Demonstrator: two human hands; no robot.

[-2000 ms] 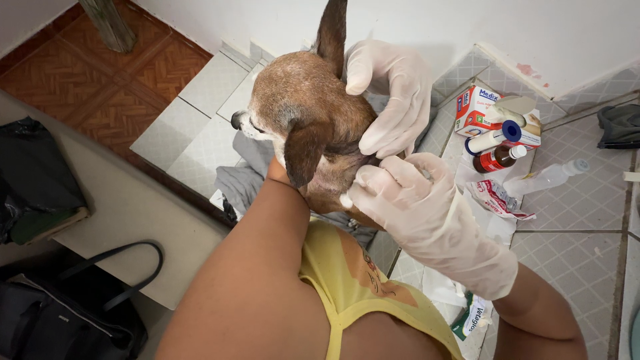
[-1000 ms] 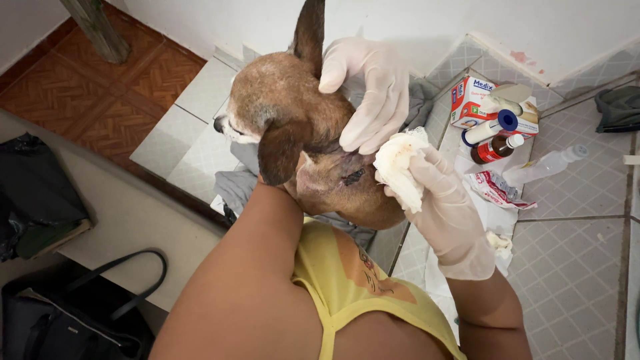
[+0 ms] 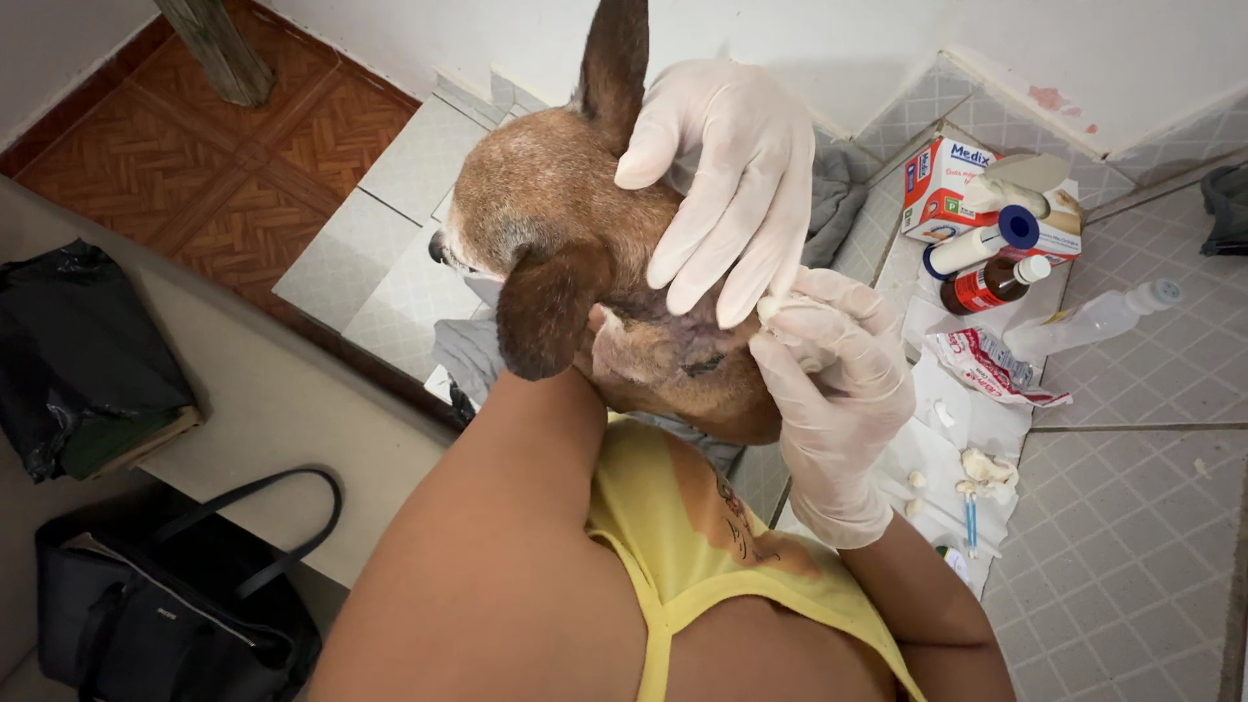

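A brown dog with a greying face lies against the yellow top, its head toward the left. On its neck below the ear is a reddened, dark-marked patch of skin. My left hand, in a white glove, lies over the far side of the neck with its fingers spread, their tips beside that patch. Close to those fingertips, my gloved right hand pinches a white wad, likely cotton or gauze, near the dog's neck. The fingers partly hide the wad.
On the tiled surface at right are a glove box, a tape roll, a brown bottle, a clear bottle, a red-white packet, and cotton swabs on white paper. Black bags stand at left.
One second ago the right hand held the white wad spread out, away from the neck; now the wad is bunched between its fingers, near the left fingertips.
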